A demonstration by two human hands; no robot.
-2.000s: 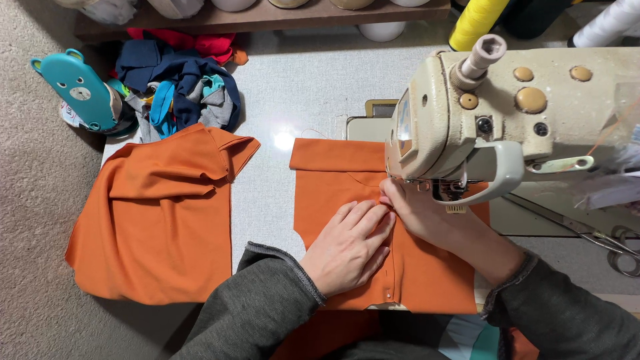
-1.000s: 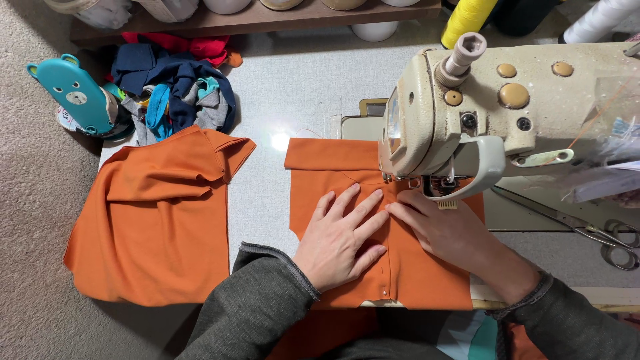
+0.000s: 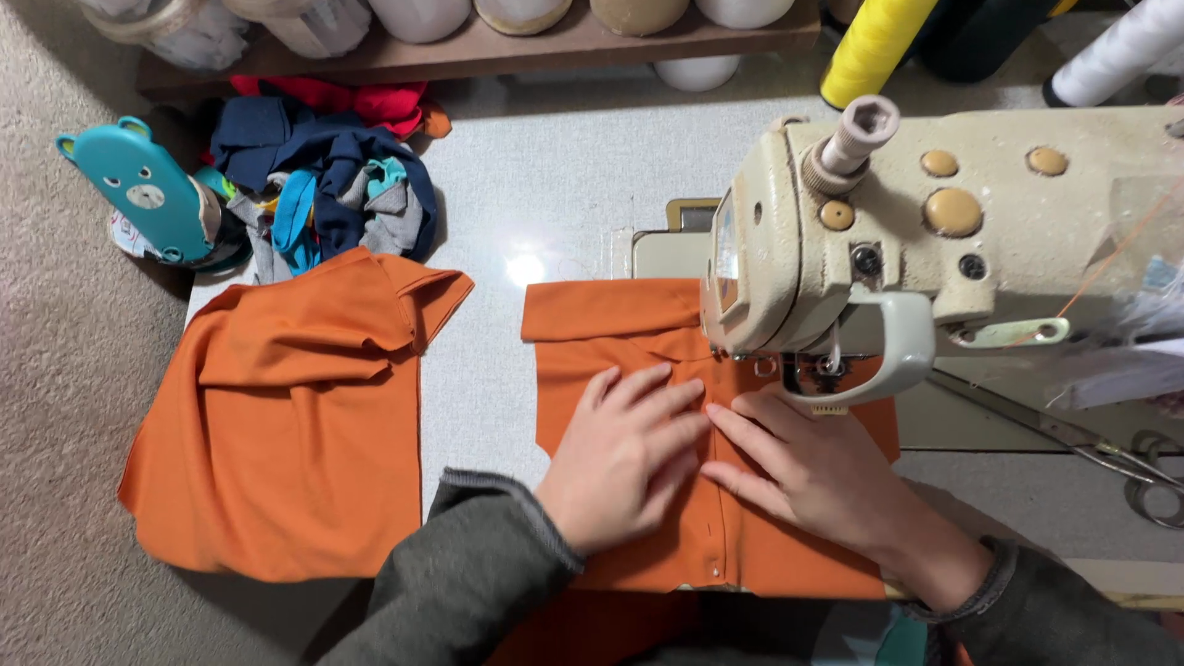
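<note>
Orange fabric (image 3: 592, 398) lies under the head of a beige sewing machine (image 3: 768, 240), with a folded band along its far edge and a lengthwise seam or placket down its middle. My left hand (image 3: 629, 453) rests on the fabric left of that seam, fingers spread. My right hand (image 3: 805, 462) presses on it just right of the seam, fingers apart, below the grey machine lever (image 3: 911, 347). A pin (image 3: 715, 571) shows near the fabric's near edge. The needle area is mostly hidden by the machine head.
More orange fabric (image 3: 296, 444) lies at left. Beyond it are a pile of cloth scraps (image 3: 324, 176) and a teal bear-shaped case (image 3: 148, 194). Metal scissors (image 3: 1064, 430) lie at right. Thread cones, one yellow (image 3: 869, 51), and a brown shelf (image 3: 518, 46) stand at the back.
My right hand has moved back from beside the needle area toward the near side, and its fingers have spread. My left hand's fingers have also opened out on the fabric.
</note>
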